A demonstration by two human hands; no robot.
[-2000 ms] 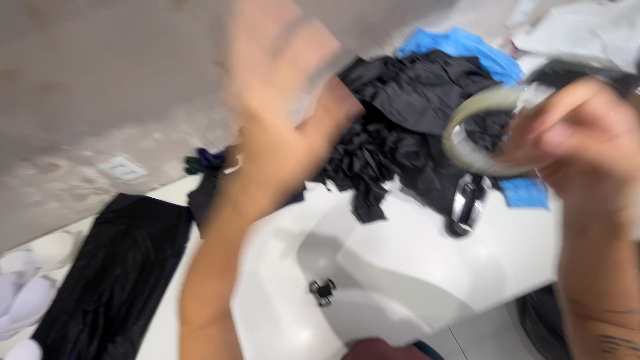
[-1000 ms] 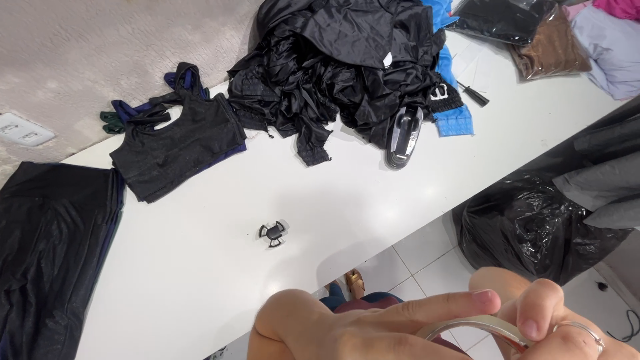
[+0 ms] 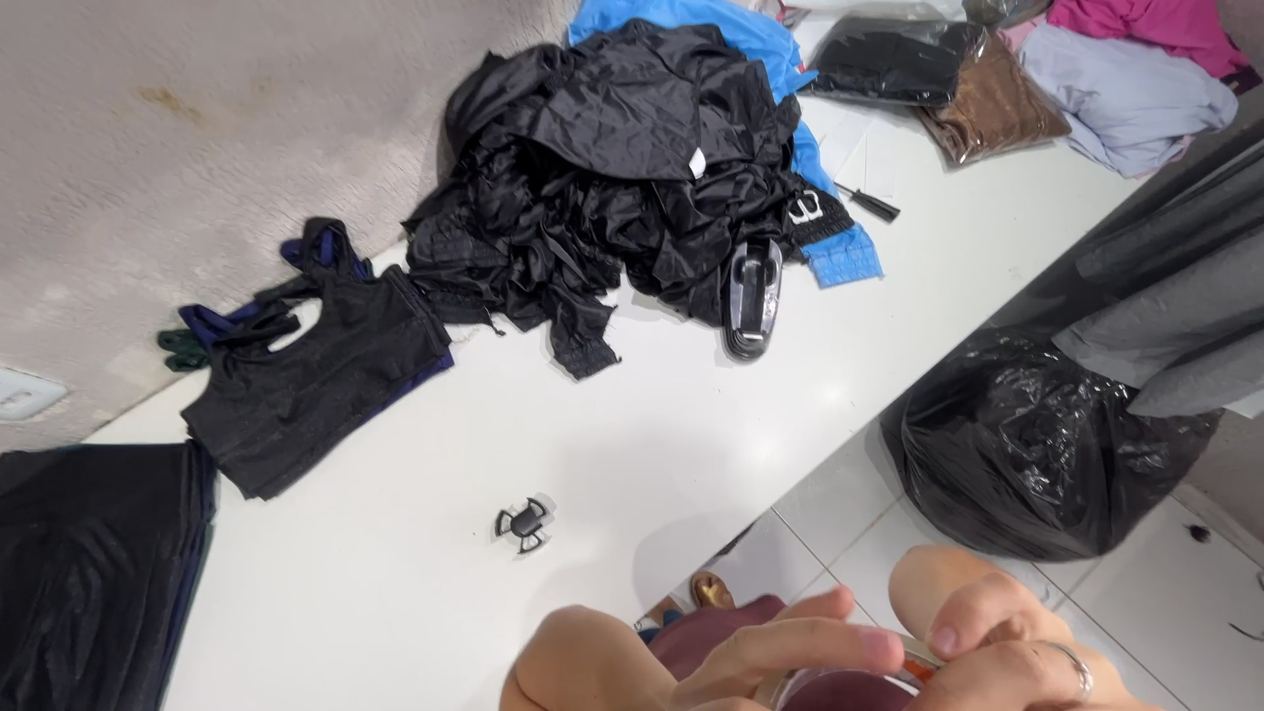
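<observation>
At the bottom edge my left hand (image 3: 780, 657) holds a roll of tape (image 3: 913, 664) from the left, its index finger lying along the rim. On the right my right hand (image 3: 1007, 632), with a ring on one finger, grips the same roll, thumb and fingertips at its edge. Part of the roll is hidden by the fingers and the frame's edge. Up and left of both hands, a small black four-armed plastic piece (image 3: 523, 524) lies on the white table (image 3: 395, 592).
Black garments (image 3: 632, 148) lie heaped at the back, beside a black stapler (image 3: 752, 301) and a screwdriver-like tool (image 3: 869, 201). Folded dark tops (image 3: 316, 385) and black cloth (image 3: 89, 573) lie left. Bagged clothes (image 3: 992, 99) sit back right. A black plastic bag (image 3: 1037, 454) stands on the floor.
Two seconds ago my hands were apart, the tape roll in the right one; now both are together on it at the bottom. The view has shifted.
</observation>
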